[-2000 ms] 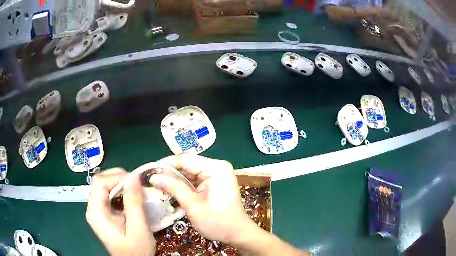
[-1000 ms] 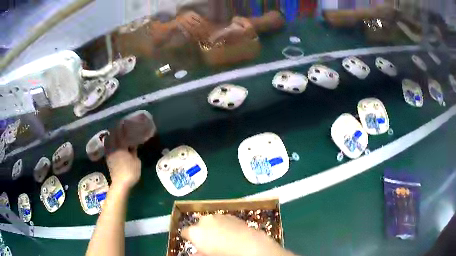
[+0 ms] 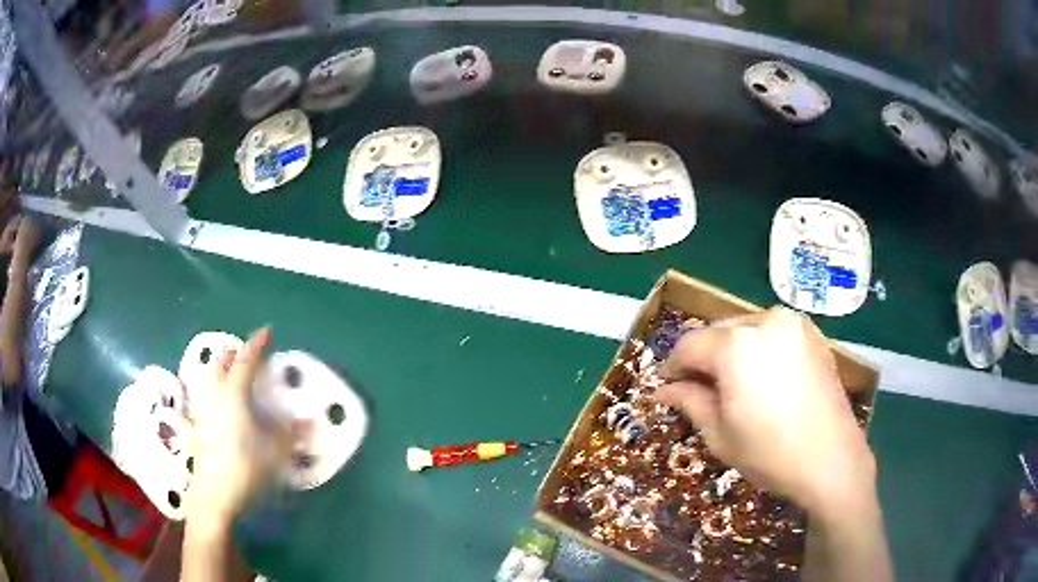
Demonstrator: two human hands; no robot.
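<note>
My left hand (image 3: 222,438) is at the lower left, blurred, with its fingers at the left edge of a white cover (image 3: 339,389) with dark round holes; its thumb lies over the cover's face. More white covers (image 3: 137,438) overlap under and beside this hand. My right hand (image 3: 768,398) reaches into the open brown parts box (image 3: 586,426), fingertips bent together at the small shiny copper-brown inserts (image 3: 637,512). Whether the fingertips hold an insert is hidden. A red and yellow screwdriver (image 3: 467,454) lies left of the box.
Open base shells with blue boards (image 3: 635,216) stand in a row on the green belt beyond a white strip (image 3: 455,284). Covers (image 3: 581,66) form a row behind them. A grey bar (image 3: 97,136) crosses at upper left. Part of a person shows at the left edge.
The view has turned toward the left and down. My left hand has let go of a cover in the far row and moved to the covers at lower left. My right hand is still in the box.
</note>
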